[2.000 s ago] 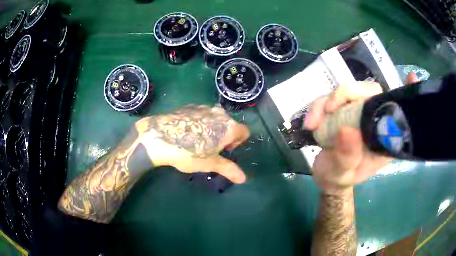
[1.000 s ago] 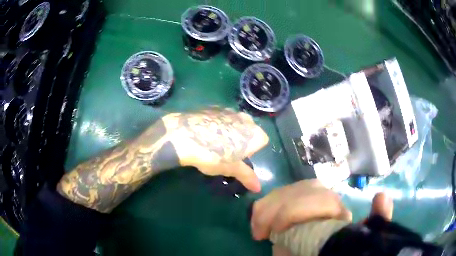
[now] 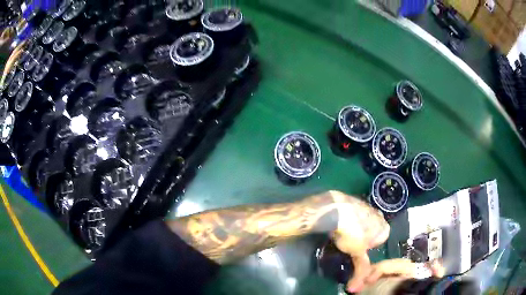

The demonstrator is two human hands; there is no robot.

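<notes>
My left hand (image 3: 362,230), bare and tattooed on the forearm, is closed around a black round unit (image 3: 334,260) on the green bench; the hand hides part of the unit. My right hand (image 3: 395,269) is at the bottom edge, partly cut off, just right of my left thumb. It holds the electric screwdriver (image 3: 453,286), of which only a little pale grip and dark body shows; its tip is hidden. One black unit with a pale ring (image 3: 297,155) stands alone beyond my left forearm. Several more stand in a group (image 3: 389,148) to its right.
A large glossy black blister tray (image 3: 86,124) with round pockets lies at left, with several ringed units in it. The white-and-grey screw feeder (image 3: 455,224) is at right, a clear plastic bag (image 3: 507,236) beside it. Cardboard boxes (image 3: 507,26) are at far upper right.
The view has swung left, showing much more of the tray and another standing unit. The screwdriver, first raised at right, has come down beside my left hand, which stays on the unit.
</notes>
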